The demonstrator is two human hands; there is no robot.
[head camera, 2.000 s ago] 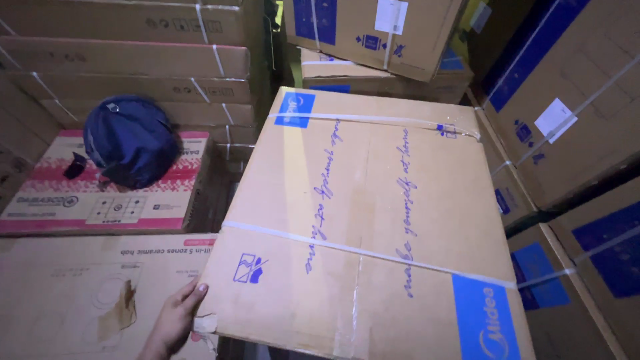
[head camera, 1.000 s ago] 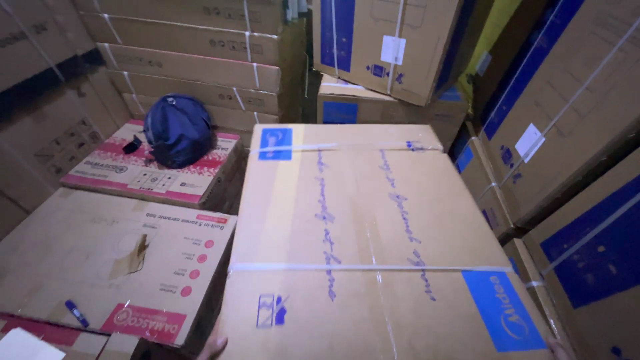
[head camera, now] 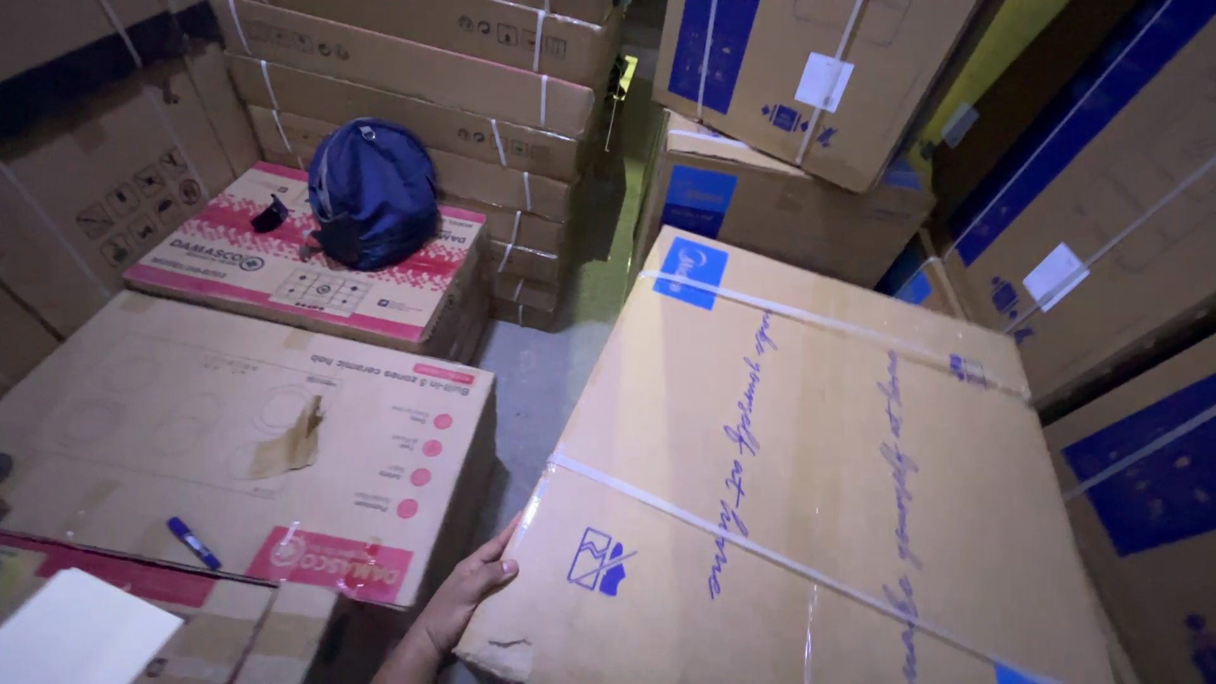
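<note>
A large Midea cardboard carton (head camera: 817, 456), bound with white plastic straps, fills the right middle of the head view and lies at a tilt. My left hand (head camera: 470, 589) grips its left edge near the worn lower left corner, the thumb on the top face and the fingers hidden behind the side. My right hand is out of the frame. To the left of the carton, past a strip of floor, lies a Damasco ceramic hob carton (head camera: 171, 399) with a torn patch and a blue marker pen (head camera: 193, 543) on it.
A blue backpack (head camera: 373, 195) rests on a pink and white carton (head camera: 228, 242). Behind it rises a stack of strapped flat cartons (head camera: 418, 76). Large Midea cartons (head camera: 760, 123) stand at the back and right. A narrow strip of grey floor (head camera: 518, 380) shows between the stacks. White paper (head camera: 90, 627) lies at lower left.
The Midea carton has turned and now sits further right in view, with a strip of floor showing on its left. My left hand shows more fully at its edge than one second ago.
</note>
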